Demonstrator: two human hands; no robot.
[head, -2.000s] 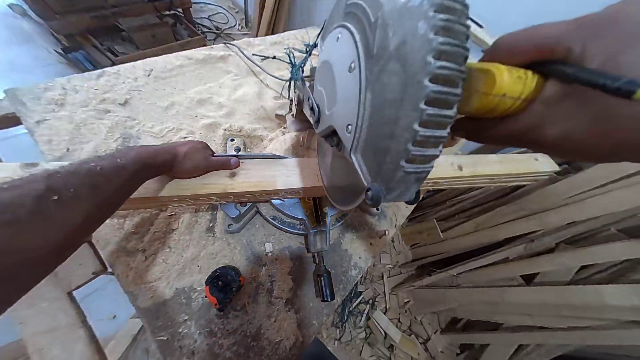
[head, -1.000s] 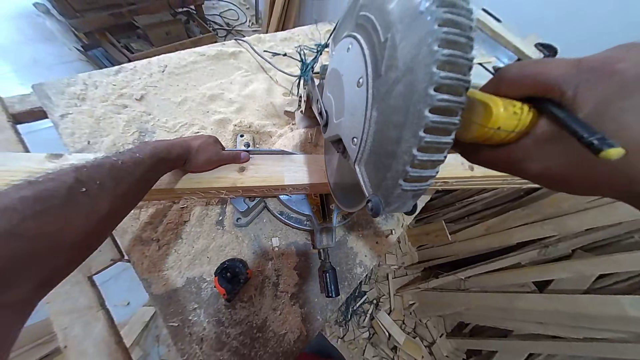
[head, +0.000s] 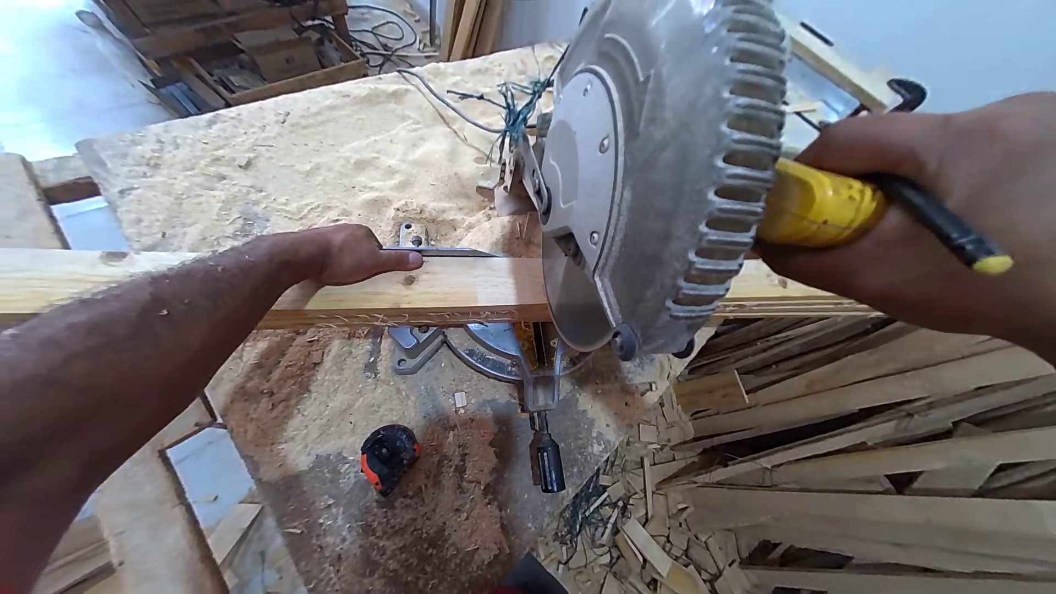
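My right hand [head: 924, 206] is wrapped around the yellow handle [head: 821, 205] of a miter saw [head: 635, 165], with a black marker-like stick with a yellow tip [head: 949, 223] also in its grip. The saw's blade [head: 577, 289] is lowered at the wooden board [head: 462, 285], which lies across the saw base [head: 487, 346]. On the board's left part, my left hand [head: 355, 254] presses with its thumb on top and its fingers over the far edge, against the metal fence [head: 445, 251]. Whether the blade is spinning cannot be told.
A black and orange tape measure [head: 389, 459] lies on the dusty bench [head: 313, 528], left of the saw's black front knob [head: 547, 462]. Sawdust [head: 313, 157] covers the bench behind. Wood offcuts [head: 866, 445] are piled at the right. A wooden crate [head: 280, 66] stands at the back left.
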